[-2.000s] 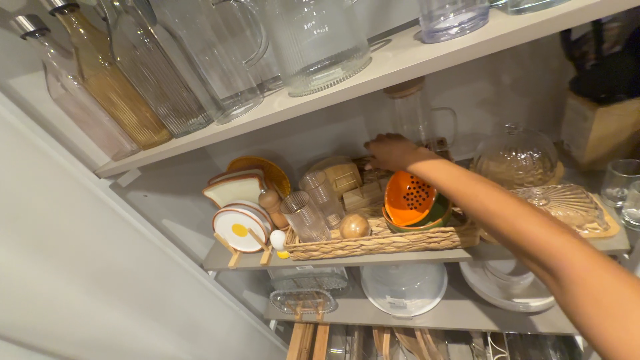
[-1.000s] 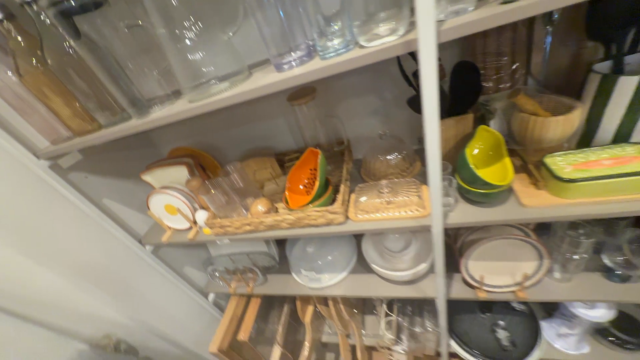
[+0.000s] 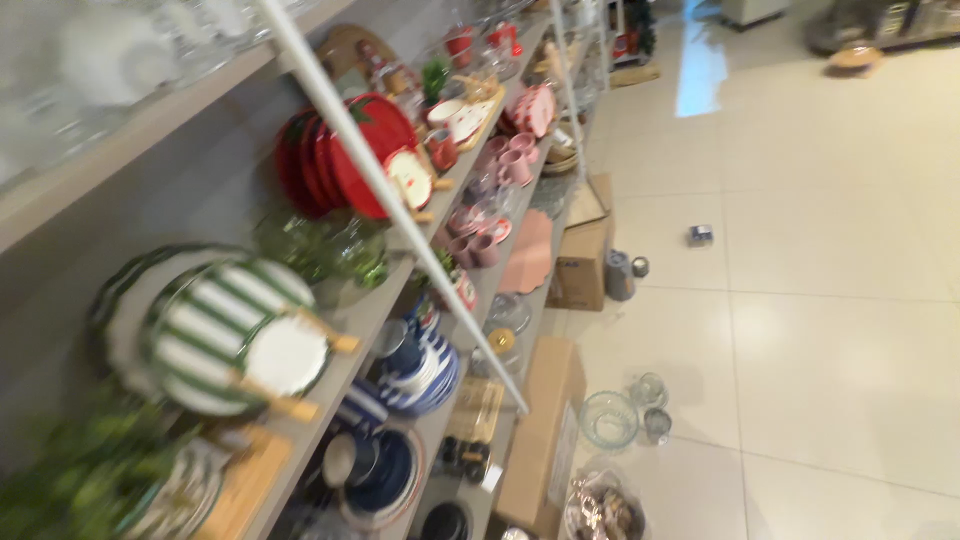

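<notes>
Neither of my hands is in view. On the near shelf, a green-and-white striped plate (image 3: 217, 330) stands in a wooden holder with a small white dish (image 3: 287, 354) in front. Beyond it are green glass pieces (image 3: 322, 244), then upright red plates (image 3: 367, 154) with a small cream plate (image 3: 410, 178). The shelf below holds blue-and-white striped bowls (image 3: 424, 375), pink mugs (image 3: 514, 166) and a pink scalloped placemat (image 3: 528, 251).
A white metal post (image 3: 367, 165) crosses the shelves. Cardboard boxes (image 3: 541, 435) stand beside them. On the tiled floor are a glass bowl (image 3: 609, 420), small glass cups (image 3: 649, 390), a grey container (image 3: 619, 276) and a small dark box (image 3: 700, 236).
Two seconds ago an arm reached to a woven tray beside an orange bowl; one second ago it was out of view. The view has swung far along the shelves toward the floor.
</notes>
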